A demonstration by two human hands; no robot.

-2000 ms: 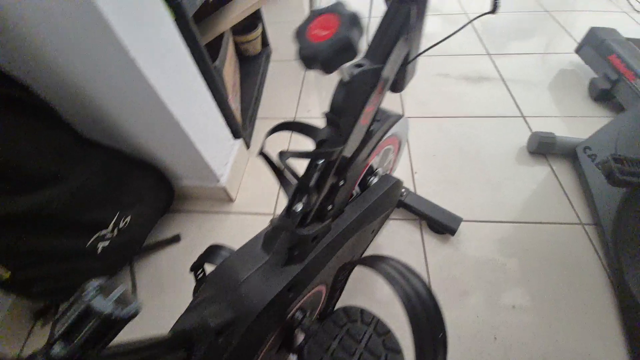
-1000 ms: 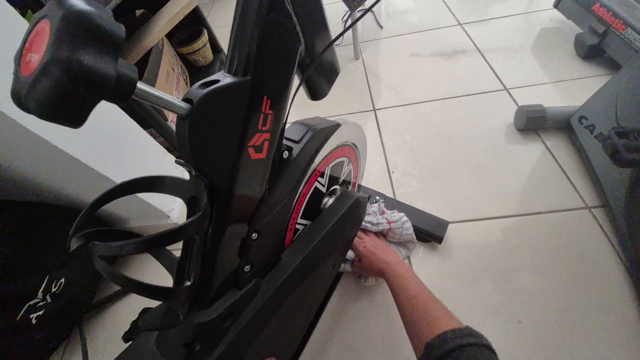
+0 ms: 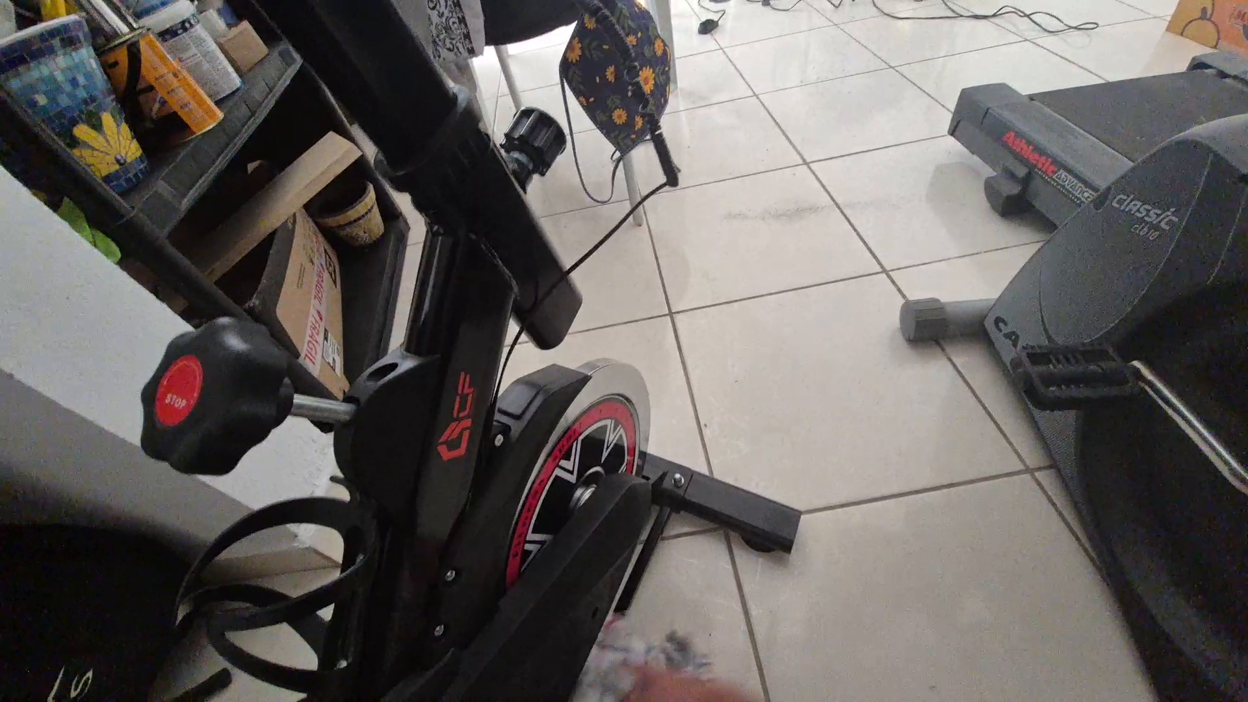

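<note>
At the bottom edge, blurred and mostly cut off, my right hand (image 3: 687, 684) is on a light patterned cloth (image 3: 629, 655), beside the lower end of the black chain cover (image 3: 561, 580) of a spin bike. Above the cover shows the bike's flywheel (image 3: 575, 468), with its red ring and silver rim. The black frame post (image 3: 453, 439) rises to the upper left and carries a knob with a red stop cap (image 3: 210, 395). An empty bottle cage (image 3: 283, 595) is fixed at the post's left. My left hand does not show.
The bike's front foot (image 3: 741, 512) rests on the tiled floor. At right stand a grey exercise bike (image 3: 1102, 263) with a pedal (image 3: 1077, 375) and a treadmill (image 3: 1053, 146). A black shelf (image 3: 224, 127) with pots and cans is at upper left. A flowered face mask (image 3: 619, 73) hangs behind the post.
My right hand and the cloth have moved from beside the flywheel and front foot down to the frame's bottom edge. The view has shifted, showing more of the shelf and far floor.
</note>
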